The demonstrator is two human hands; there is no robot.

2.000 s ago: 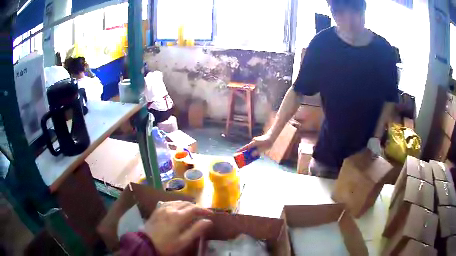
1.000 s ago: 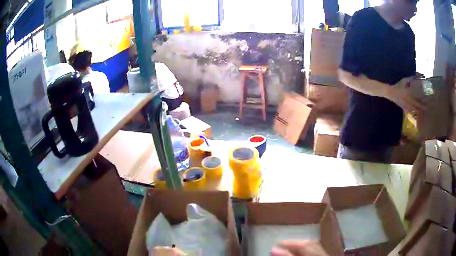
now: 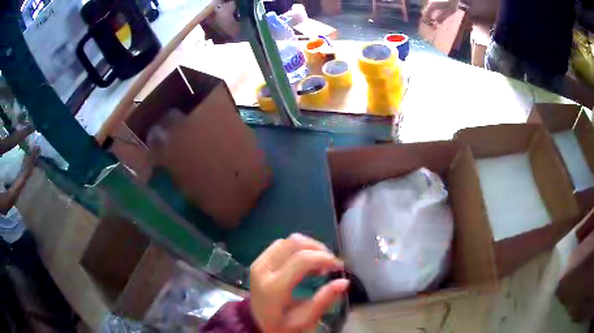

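An open carton (image 3: 479, 260) stands in front of me with a white, cloudy bagged product (image 3: 400, 227) inside. My left hand (image 3: 296, 283), with a maroon sleeve, is at its left side. The fingers are curled, with a dark, shiny patch beside the fingertips; I cannot tell if it holds anything. My right hand is not in view. Another open carton (image 3: 215, 156), blurred, stands tilted at the left of the green belt (image 3: 293, 175), with something pale and unclear in its opening.
Two open cartons with flat white tops (image 3: 511, 195) (image 3: 573, 159) stand at right. Yellow tape rolls (image 3: 379, 81) are beyond the belt. A low carton (image 3: 117, 257) and clear plastic bags (image 3: 189, 302) lie lower left. A black mug (image 3: 120, 39) is on the shelf. A person (image 3: 534, 39) stands at upper right.
The view has turned down and left, showing the belt and the tilted carton. The co-worker and the cartons now appear farther right. My left hand is now beside the bagged product's carton.
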